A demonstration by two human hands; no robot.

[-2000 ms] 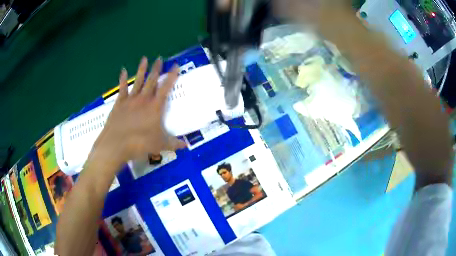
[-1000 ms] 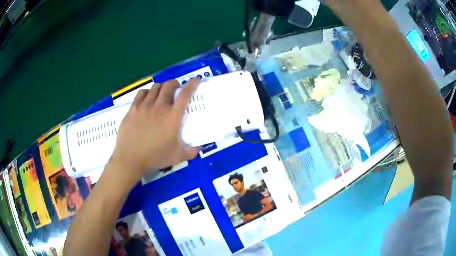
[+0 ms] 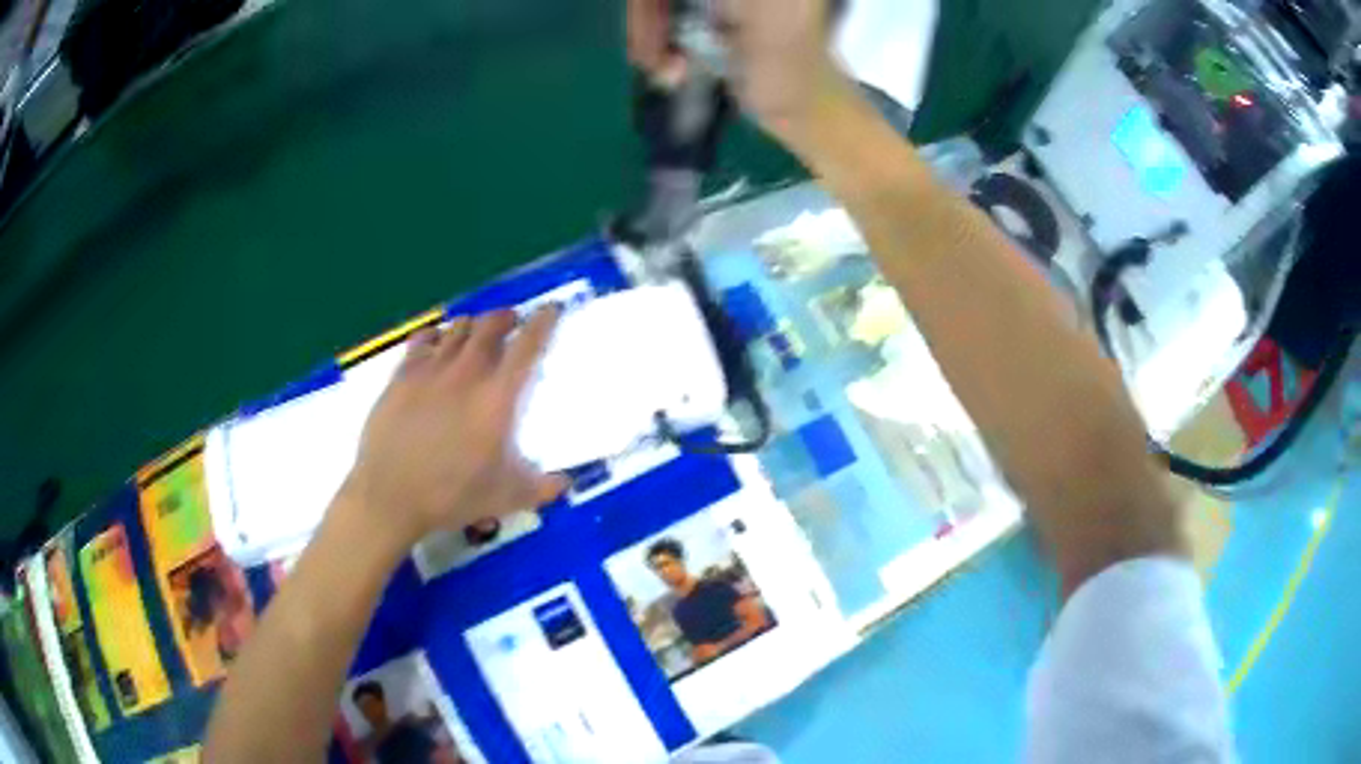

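Note:
A long white housing (image 3: pixel 612 381) lies on the printed mat. My left hand (image 3: pixel 455 411) spans its middle, with fingers over the far side and thumb at the near side. My right hand (image 3: pixel 769 60), blurred at the top edge, is around the upper part of the upright screwdriver (image 3: pixel 679 149). The tool's lower tip is blurred near the housing's far right corner; contact cannot be told. A black power cord (image 3: pixel 734 443) loops at the housing's right end.
The green conveyor (image 3: pixel 329 164) runs behind the bench. Crumpled whitish plastic (image 3: pixel 903 396) lies on the right bench end, partly behind my right forearm. The screw feeder (image 3: pixel 1090 120) stands at right, with a thick black hose (image 3: pixel 1246 475) below it. The printed mat (image 3: pixel 627 523) covers the bench.
My right hand and the screwdriver have moved left in the picture. My left hand, raised with fingers spread two seconds ago, rests on the housing. More of the feeder shows.

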